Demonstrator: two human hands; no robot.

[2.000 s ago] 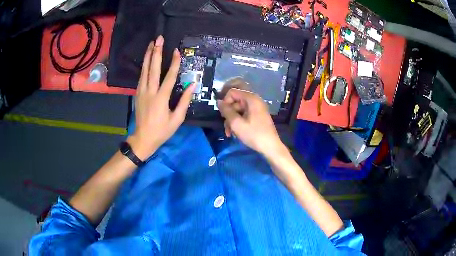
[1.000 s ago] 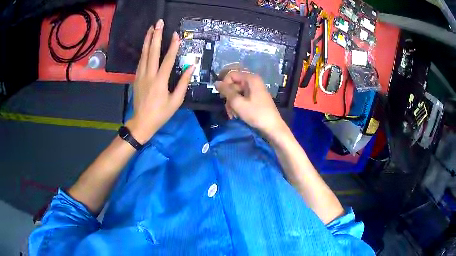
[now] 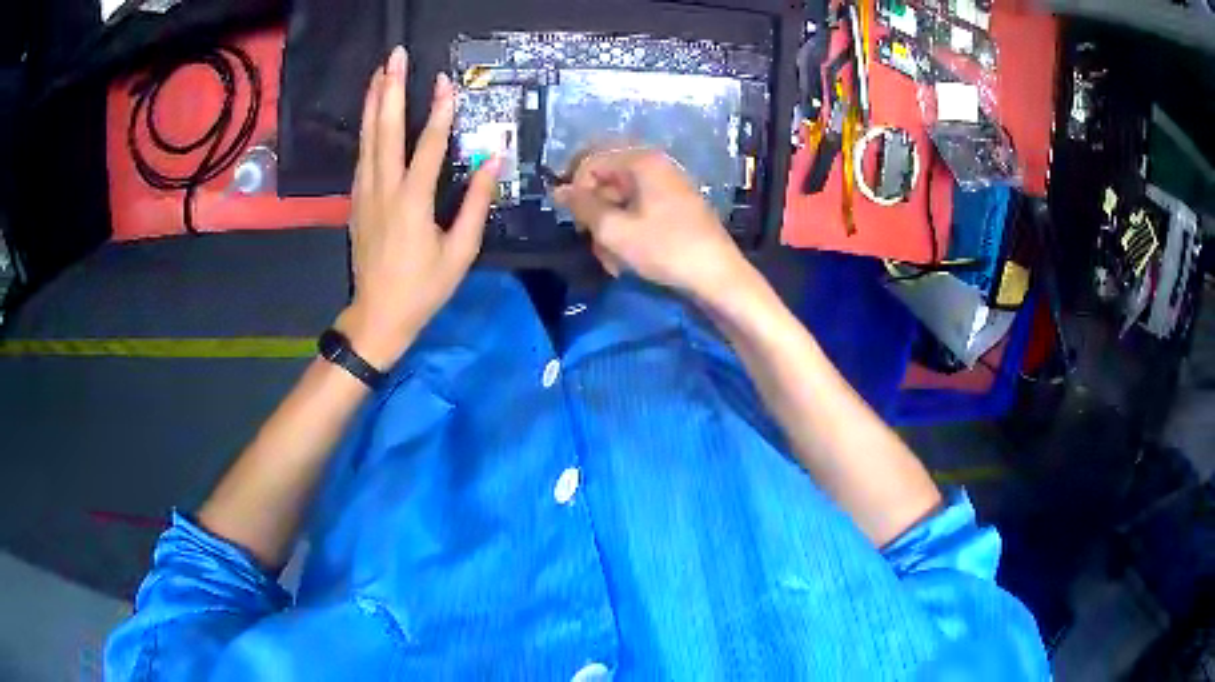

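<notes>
An opened tablet (image 3: 613, 53) lies in the black foam-lined tray (image 3: 770, 120) at the top centre. Its large grey battery (image 3: 646, 113) fills the right part, and the main circuit board (image 3: 486, 120), with silver and light-blue patches, is at the left. My left hand (image 3: 406, 200) rests with spread fingers on the tray's left side, its thumb over the board's lower edge, holding nothing. My right hand (image 3: 646, 213) has its fingers pinched on a thin dark tool (image 3: 550, 175), its tip beside the battery's lower left corner. The tool is mostly hidden by the fingers.
A coiled black cable (image 3: 197, 120) and a small round translucent thing (image 3: 253, 171) lie on the red mat at left. At right are a pale ring (image 3: 885, 165), yellow-orange handles (image 3: 849, 133), loose circuit boards (image 3: 933, 40) and a blue bin (image 3: 979, 240).
The whole view has shifted, so the tray and bench sit higher in the picture. Both hands keep nearly the same places on the tablet, with the right hand still by the battery's lower left corner.
</notes>
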